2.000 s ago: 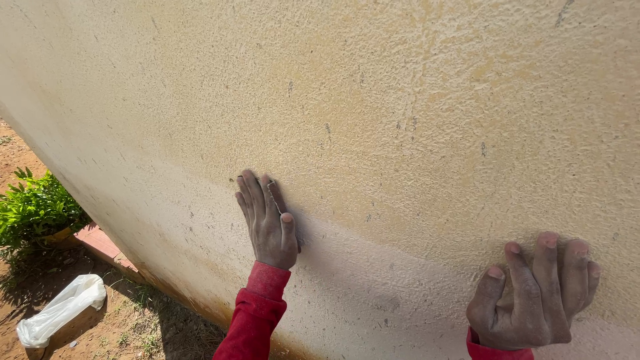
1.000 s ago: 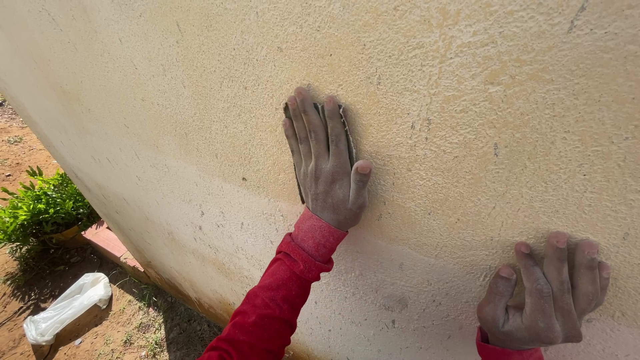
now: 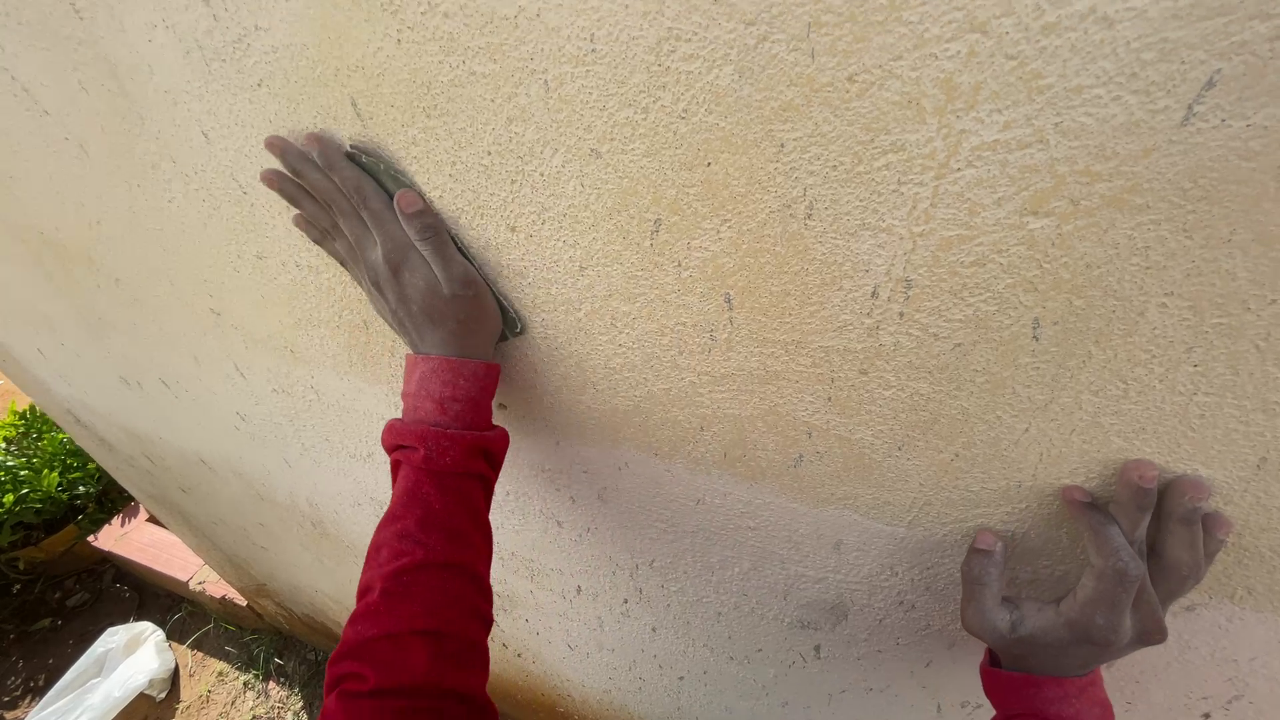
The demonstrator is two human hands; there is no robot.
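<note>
My left hand (image 3: 400, 250) lies flat over a thin dark sheet, which looks like sandpaper (image 3: 480, 265), and presses it against the rough plastered wall (image 3: 760, 330). The sheet's edge shows along the thumb side, from the fingertips to the heel of the hand; the rest is hidden under the palm. At the lower right, my right hand (image 3: 1100, 580) rests its fingertips on the wall with the fingers bent and apart, holding nothing. Both arms wear red sleeves. The wall is yellowish above and paler below, with small dark marks.
Past the wall's lower left edge are a green leafy plant (image 3: 45, 480), a reddish tiled ledge (image 3: 165, 555) along the wall's foot, and a white plastic bag (image 3: 105, 675) on the bare soil.
My left hand has moved up the wall and then leftward, with the dark sheet under it. My right hand has stayed on the wall at the lower right.
</note>
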